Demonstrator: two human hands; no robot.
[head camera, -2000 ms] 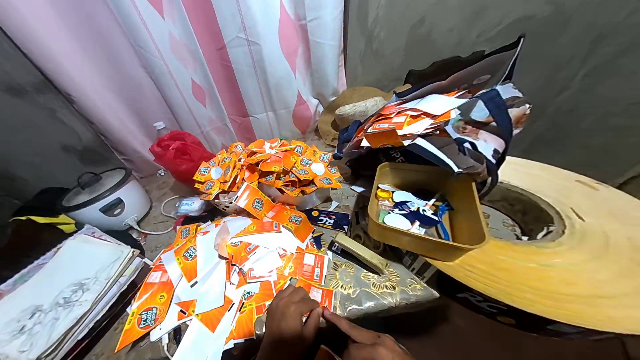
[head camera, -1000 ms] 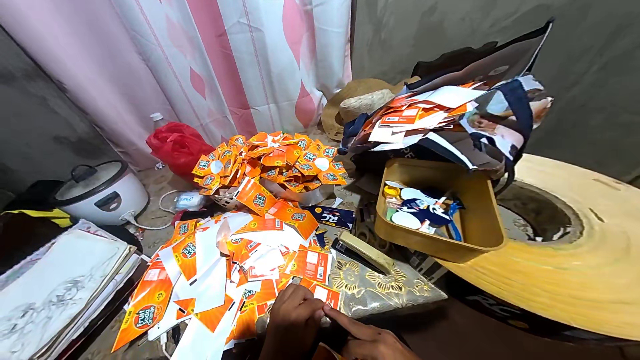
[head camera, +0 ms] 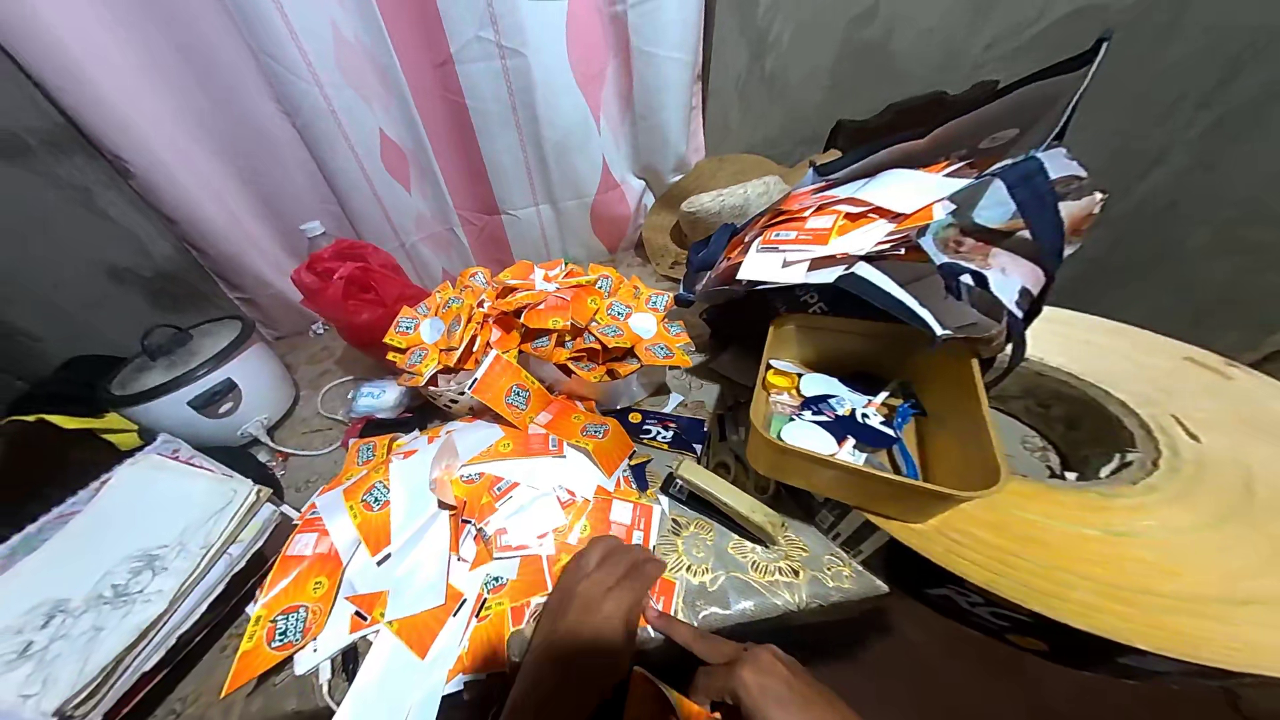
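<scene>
My left hand (head camera: 600, 595) is at the bottom centre, its fingers curled on an orange printed paper piece (head camera: 663, 594) at the table edge. Beside it, my right hand (head camera: 745, 665) reaches in from the lower right, its index finger extended to that same piece. A pile of orange and white paper strips (head camera: 420, 540) spreads to the left of my hands. Behind the pile stands a bunch of folded orange paper pieces (head camera: 545, 325) in a basket (head camera: 455, 395). A cream-and-black stapler (head camera: 725, 503) lies on the flower-patterned cover (head camera: 790, 570).
A mustard plastic tub (head camera: 870, 490) holds small items at the right, beside a large round yellow surface (head camera: 1120, 560). Behind it sits a bag (head camera: 985, 255) stuffed with paper strips. A straw hat (head camera: 720, 205), red plastic bag (head camera: 355, 290), rice cooker (head camera: 215, 380) and stacked papers (head camera: 120, 570) stand around.
</scene>
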